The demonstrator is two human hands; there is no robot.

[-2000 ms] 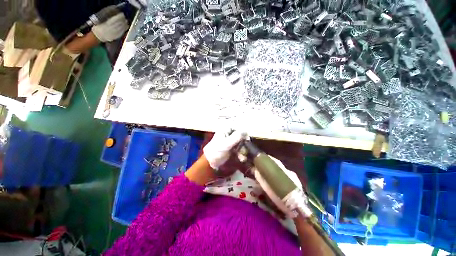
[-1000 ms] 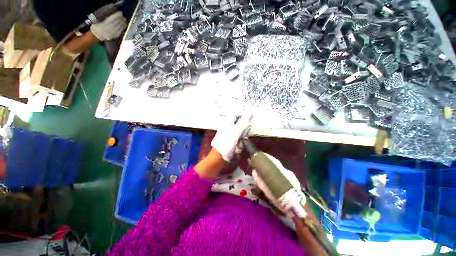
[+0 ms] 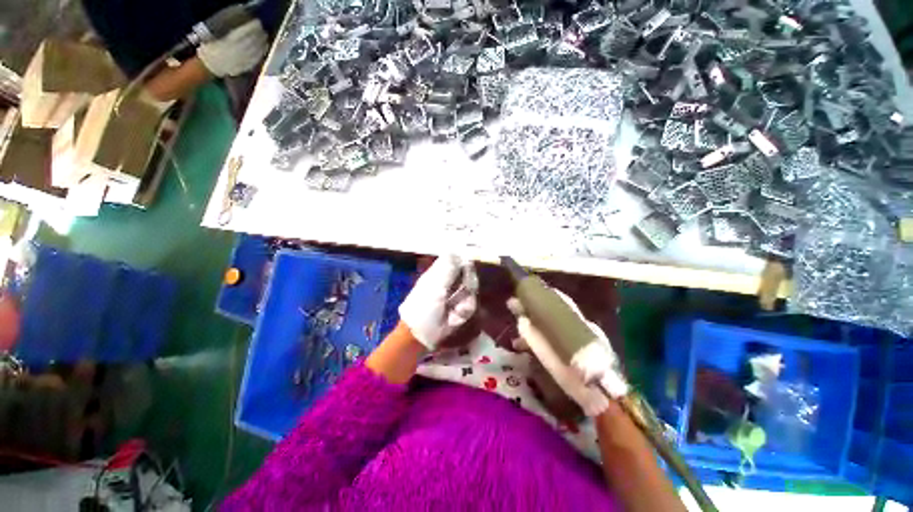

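Note:
My right hand, in a white knit glove, holds a thick olive-brown pneumatic screwdriver. Its dark nose points up and left to the table's front edge. My left hand, gloved, is over my lap to the left of the tool, fingers curled. Whether it holds a small part is too unclear to tell. A heap of dark metal brackets covers the back of the table. A clear plastic bag of silver screws lies at the heap's front centre, with loose screws near it.
The white table has a yellowish front edge. A second bag of screws lies at its right corner. A left blue bin holds scattered dark parts; a right blue bin holds a clear bag. Another worker's gloved hand is upper left, near cardboard boxes.
My left hand has moved back from the table edge and away from the tool's nose, leaving a gap. The tool's nose has risen slightly. The view has shifted a little.

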